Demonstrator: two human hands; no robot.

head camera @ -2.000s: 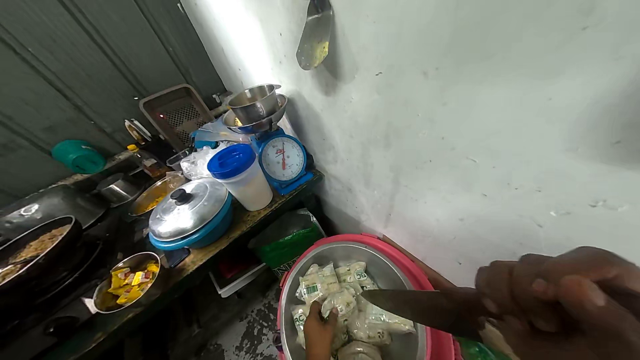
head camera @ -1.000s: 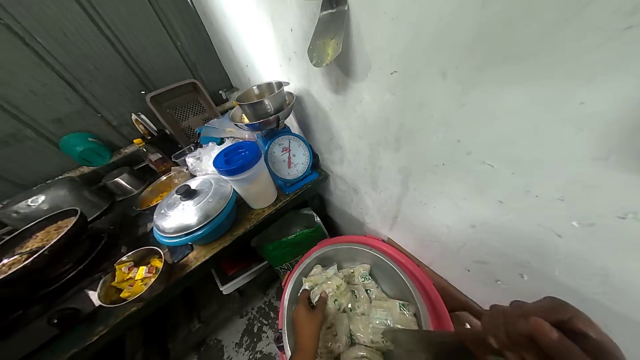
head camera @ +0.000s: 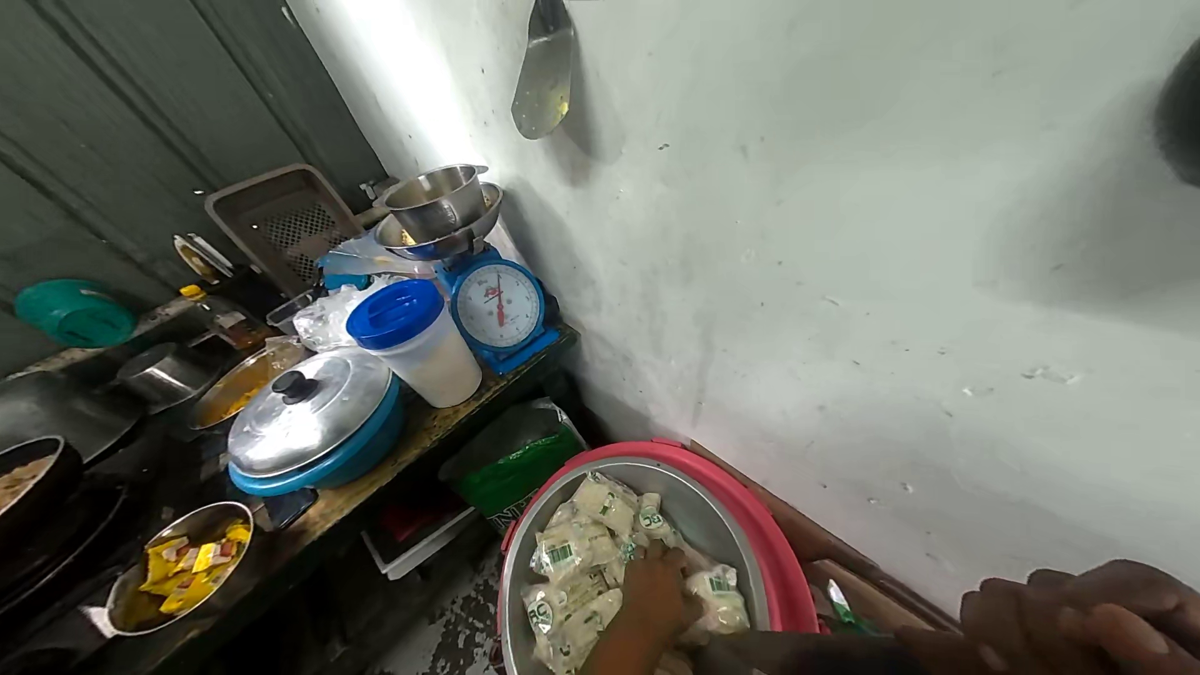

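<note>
My left hand (head camera: pixel 653 592) reaches down among clear plastic packets (head camera: pixel 572 548) of pale contents with green print. They fill a round metal pot (head camera: pixel 722 520) set within a pink-red tub rim (head camera: pixel 783 572). Its fingers are curled against the packets; whether they grip one is hidden. At the lower right, my right hand (head camera: pixel 1078 614) is closed around the handle of a knife. The dark knife blade (head camera: pixel 797 649) points left over the near edge of the pot, close to my left wrist, and is partly cut off by the frame's bottom.
A counter (head camera: pixel 422 441) on the left holds a blue dial scale (head camera: pixel 500 305) with metal bowls, a blue-lidded plastic container (head camera: pixel 417 342), a lidded blue pot (head camera: pixel 314 422) and a bowl of yellow packets (head camera: pixel 187 572). A metal scoop (head camera: pixel 546 80) hangs by the white wall (head camera: pixel 844 234).
My left hand has shifted from the left part of the pot toward its middle, among the packets. The knife, earlier raised over the pot, is now lower in view.
</note>
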